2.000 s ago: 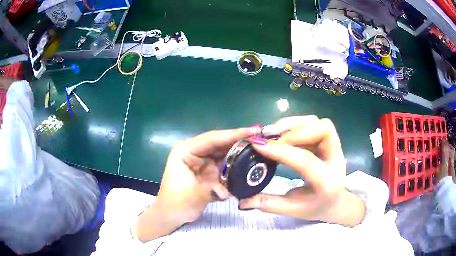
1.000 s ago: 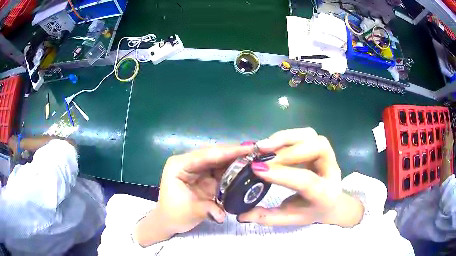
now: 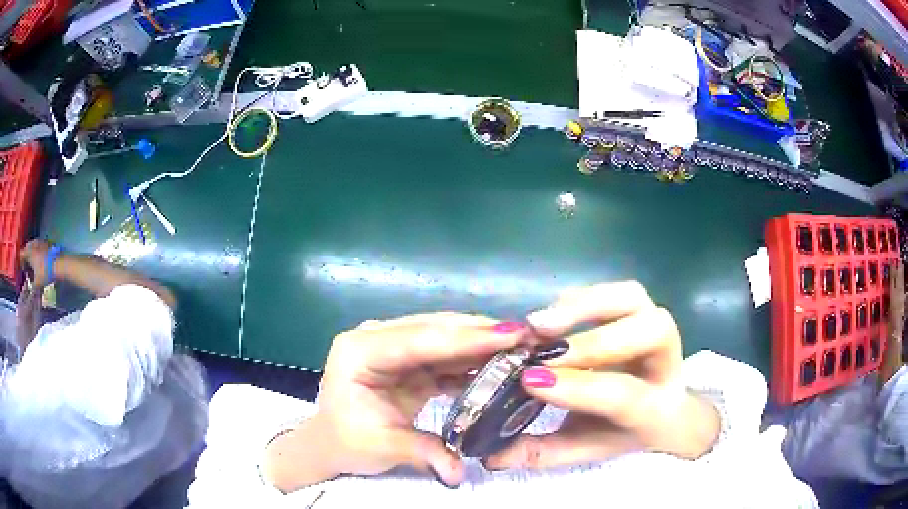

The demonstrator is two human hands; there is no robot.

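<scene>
A round watch case (image 3: 483, 398) with a silvery side is held between both hands above the near edge of the green mat. A black glossy back cover (image 3: 506, 422) with a pale ring at its centre lies against the case, facing right. My left hand (image 3: 383, 398) grips the case from the left, thumb below and fingers above. My right hand (image 3: 617, 383) holds the cover side from the right; a small dark piece, perhaps tweezers, shows between its fingers. The inside of the case is hidden.
Red blister tray (image 3: 787, 308) at right; another red tray (image 3: 18, 199) at far left beside a person in white. Tape roll (image 3: 252, 132), power strip (image 3: 332, 94), round tin (image 3: 494, 123) and a row of round units (image 3: 697, 159) lie farther back.
Both hands and the device have moved lower in view and the device has tilted, showing more of its side. The person at left has moved an arm to the left red tray.
</scene>
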